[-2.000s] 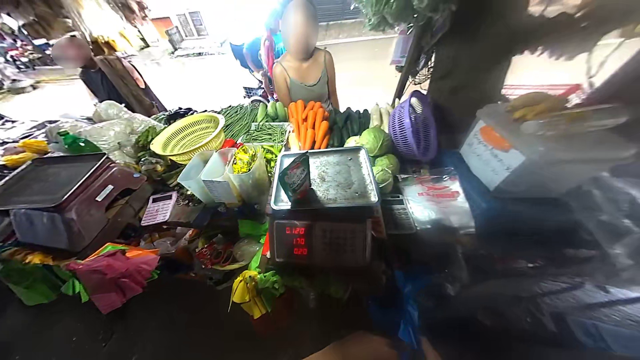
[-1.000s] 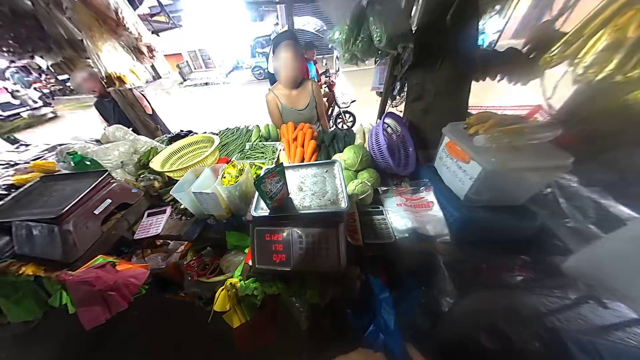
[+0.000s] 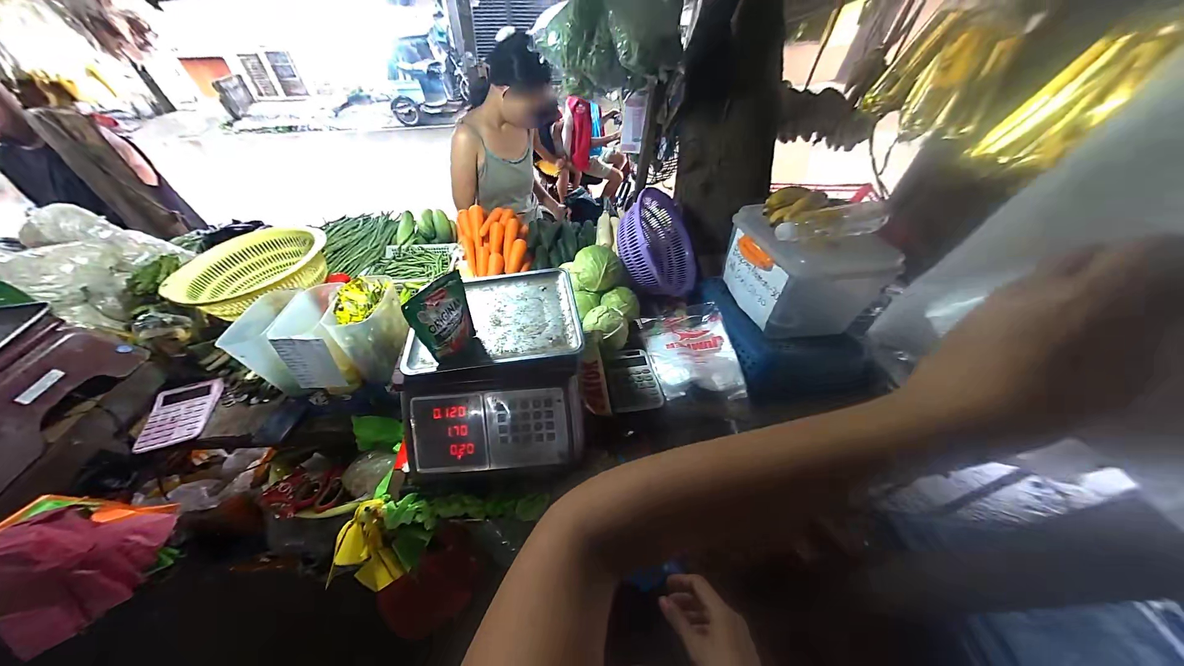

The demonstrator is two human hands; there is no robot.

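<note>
My left arm crosses the lower right of the view, its elbow bent, and my left hand (image 3: 1101,324) is blurred at the right edge against pale translucent plastic (image 3: 1008,231). Whether it grips the plastic is unclear. Low in the middle, below that forearm, my right hand (image 3: 703,618) has loosely curled fingers and nothing visible in it. A blue thing (image 3: 652,575) shows close beside its fingertips. On the metal tray of a digital scale (image 3: 523,314), a green pouch (image 3: 440,316) stands tilted at the left. Red digits glow on the scale's display (image 3: 449,432).
Carrots (image 3: 492,240), cabbages (image 3: 599,268) and a purple basket (image 3: 655,242) stand behind the scale. A yellow basket (image 3: 245,270) and plastic containers (image 3: 310,338) are left. A lidded tub (image 3: 800,277) and plastic bags (image 3: 694,350) lie right; a calculator (image 3: 635,381) is beside the scale. A person (image 3: 504,139) stands opposite.
My left arm has come into view, reaching to the right. The person opposite has turned their head toward the right. The pouch is still on the scale.
</note>
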